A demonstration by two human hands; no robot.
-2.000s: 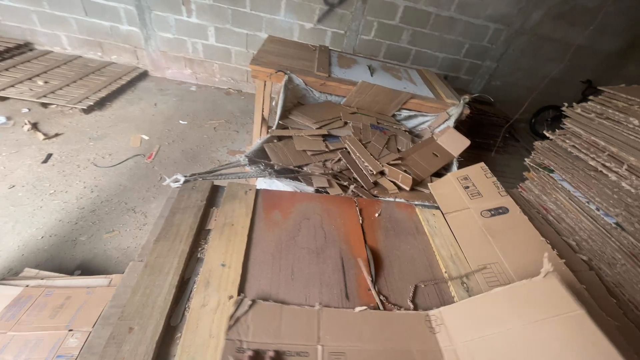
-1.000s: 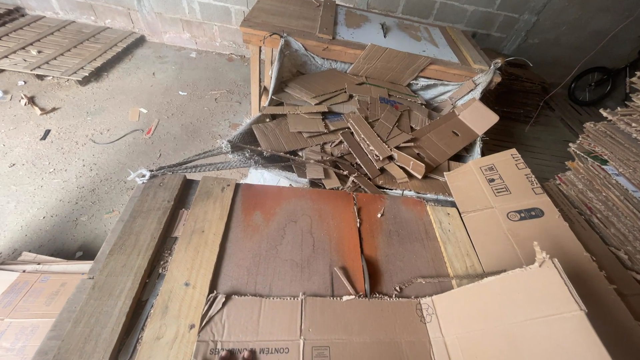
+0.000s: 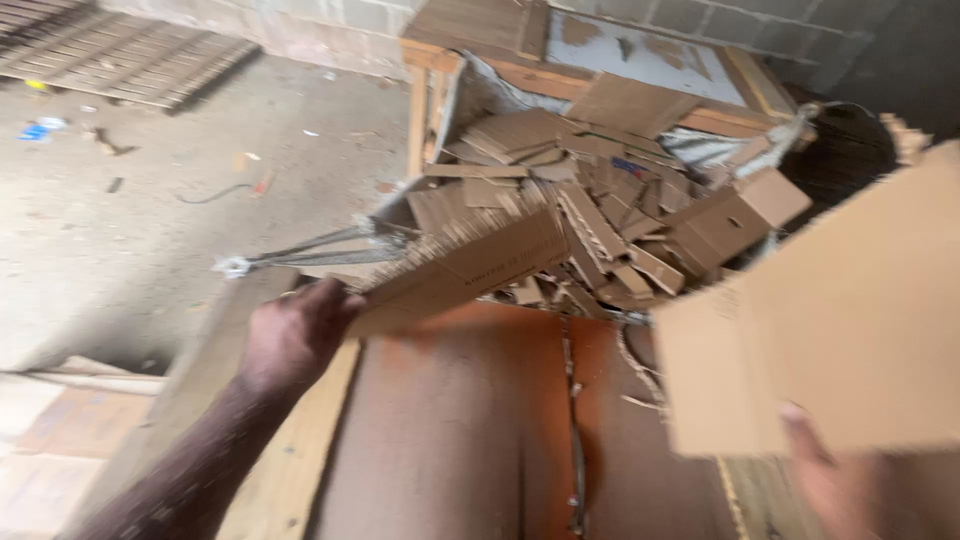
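My left hand (image 3: 300,322) grips the near end of a torn cardboard strip (image 3: 465,262) with a ragged upper edge. The strip's far end reaches over a big woven sack (image 3: 476,94) full of cardboard scraps (image 3: 517,135). At the lower right my right hand (image 3: 832,465), blurred, holds a large plain cardboard sheet (image 3: 817,315), its thumb on the near face and its other fingers hidden. Below both hands lies a worktable top of brown and orange panels (image 3: 450,435) with wooden boards (image 3: 300,457) along its left side.
Behind the sack stands a wooden table (image 3: 465,26) against a block wall (image 3: 712,34). A slatted wooden pallet (image 3: 142,60) lies on the concrete floor at the upper left. Flattened cardboard (image 3: 82,420) is at the lower left. A twisted sack strap (image 3: 315,247) stretches past the boards.
Both hands have come up into view, each with cardboard. The printed cardboard that lay across the near part of the tabletop is no longer there, and more of the panels shows.
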